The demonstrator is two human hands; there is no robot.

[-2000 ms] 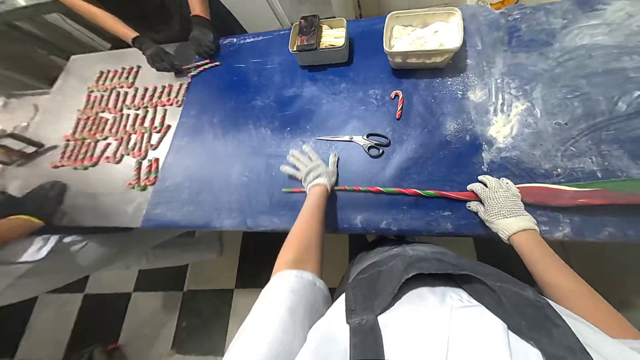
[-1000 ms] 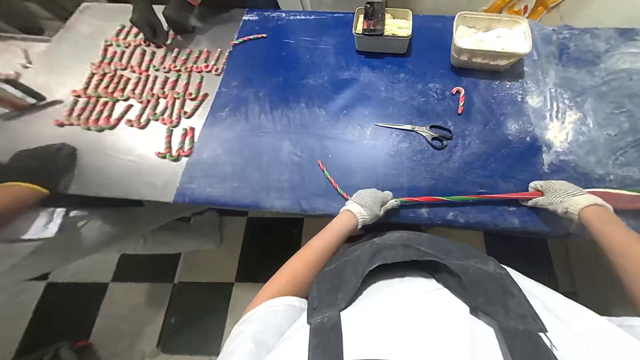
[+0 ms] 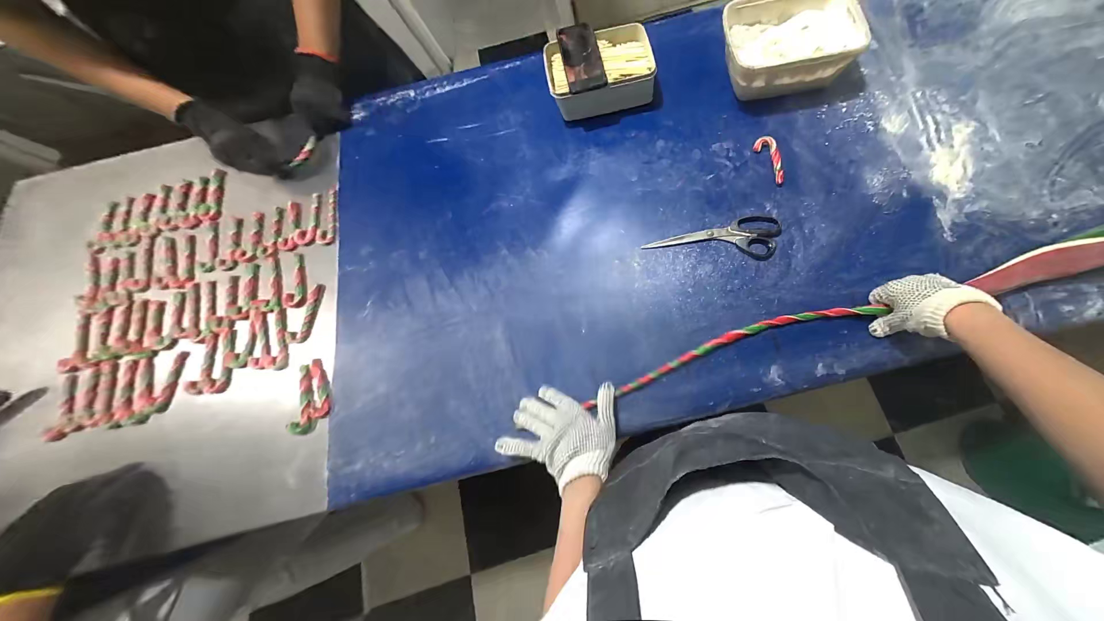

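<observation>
A twisted rope of red, green and white candy [image 3: 733, 335] runs across the blue table between my gloved hands. My left hand [image 3: 565, 431] lies with fingers spread over the rope's thin end at the near edge. My right hand [image 3: 918, 304] is closed around the rope where it meets the thicker, untwisted candy mass [image 3: 1048, 266], which runs out of view at the right. Beyond the rope lie a pair of scissors [image 3: 720, 236] with black handles and one small candy cane [image 3: 770, 159].
Rows of candy canes [image 3: 185, 285] cover the metal table at left, where a co-worker's black-gloved hands [image 3: 259, 142] hold a striped piece. A tub of thin sticks [image 3: 608, 102] with a phone [image 3: 582, 59] on it and a tub of white powder [image 3: 798, 78] stand at the far edge. Another person's dark sleeve [image 3: 86, 517] is at lower left.
My left hand has gone from closed around the rope to spread open over its end. The rope's free end no longer sticks up past my left hand. The view has shifted.
</observation>
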